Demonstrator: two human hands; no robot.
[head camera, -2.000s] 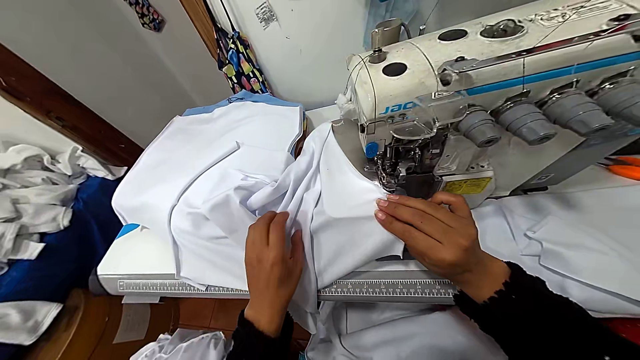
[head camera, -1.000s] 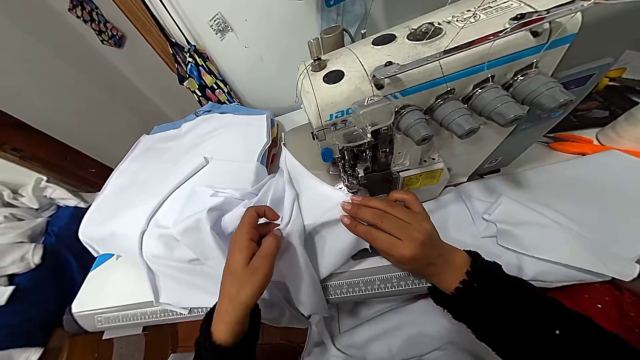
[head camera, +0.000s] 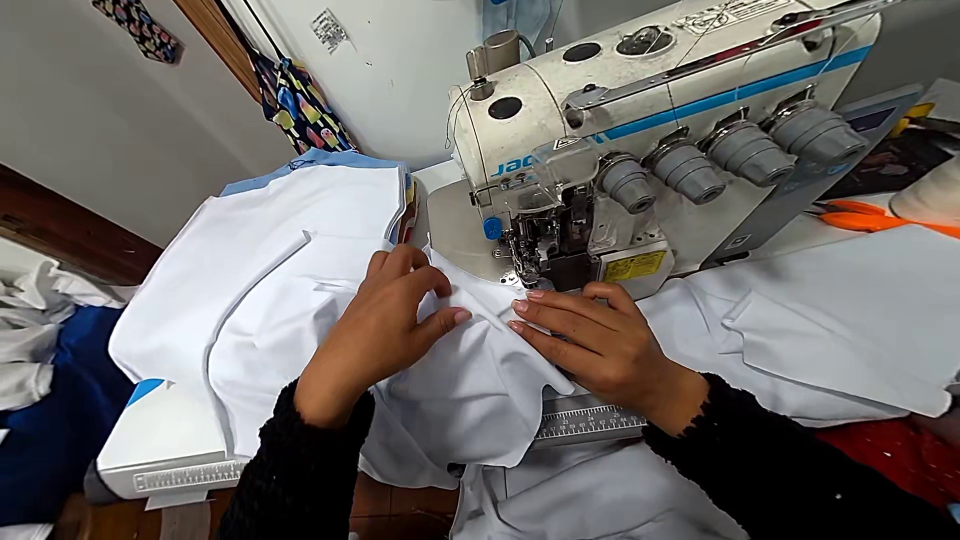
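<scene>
White fabric (head camera: 480, 390) lies over the machine bed and hangs past the table's front edge. My right hand (head camera: 592, 337) rests on it just in front of the presser foot (head camera: 532, 281) of a Jack overlock sewing machine (head camera: 510, 142), fingers nearly together. To its left, my left hand (head camera: 397, 322) is at the fabric near the bed's edge, thumb and fingers curved apart; whether it pinches a fold is hidden. A stack of white cut pieces (head camera: 300, 202) with light blue fabric beneath lies beyond the left hand.
Orange-handled scissors (head camera: 862, 217) and a thread cone (head camera: 930, 195) lie right of the machine. More white fabric (head camera: 847, 322) covers the right side. A ruler strip (head camera: 592, 424) runs along the table's front edge. White and navy cloth (head camera: 67, 397) is piled at far left.
My left hand has moved up the fabric, closer to the machine bed. The fabric edge between the hands now shows a fold. My right hand stays by the presser foot.
</scene>
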